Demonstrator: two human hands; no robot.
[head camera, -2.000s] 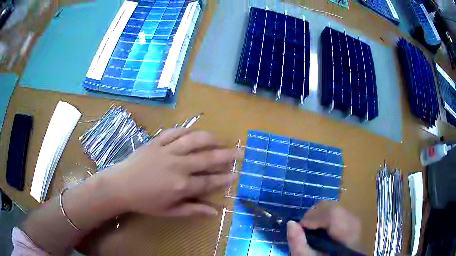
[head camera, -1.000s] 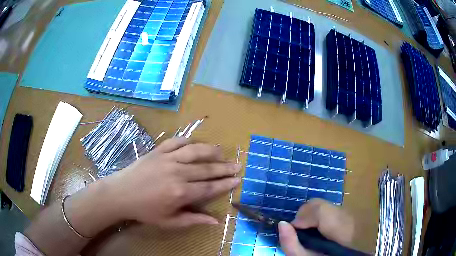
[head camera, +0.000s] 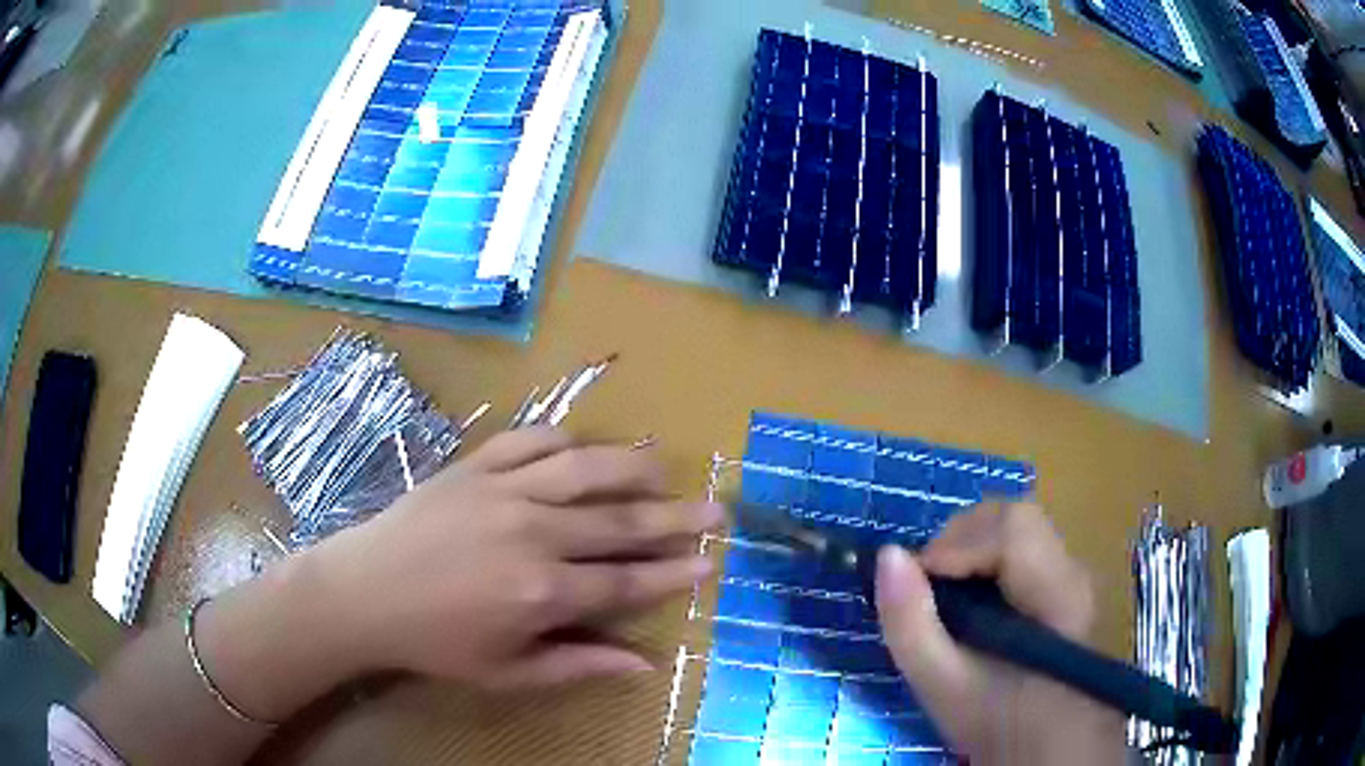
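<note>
The light-blue cell string (head camera: 786, 688) lies in front of me, its lower part cut off by the picture's edge. My left hand (head camera: 547, 561) lies flat, palm down, at its left edge, fingertips by the thin bus ribbon (head camera: 699, 561). The fingers are slightly apart; whether they press the ribbon I cannot tell. My right hand (head camera: 996, 629) holds the black soldering iron (head camera: 1048, 659) like a pen over the string. Its blurred tip points left to the string's left edge, near my left fingertips. Whether it touches is unclear.
Short ribbon pieces (head camera: 352, 434) and white strips (head camera: 162, 464) lie left, beside a black bar (head camera: 57, 464). Finished strings (head camera: 427, 165) are upper left, dark cell stacks (head camera: 831, 172) at the back. Long ribbon pieces (head camera: 1171, 614) and a small white bottle (head camera: 1305, 476) are right.
The soldering iron and my right hand have moved up along the string's left edge, from a lower ribbon end to a higher one. My left hand has stayed nearly in place.
</note>
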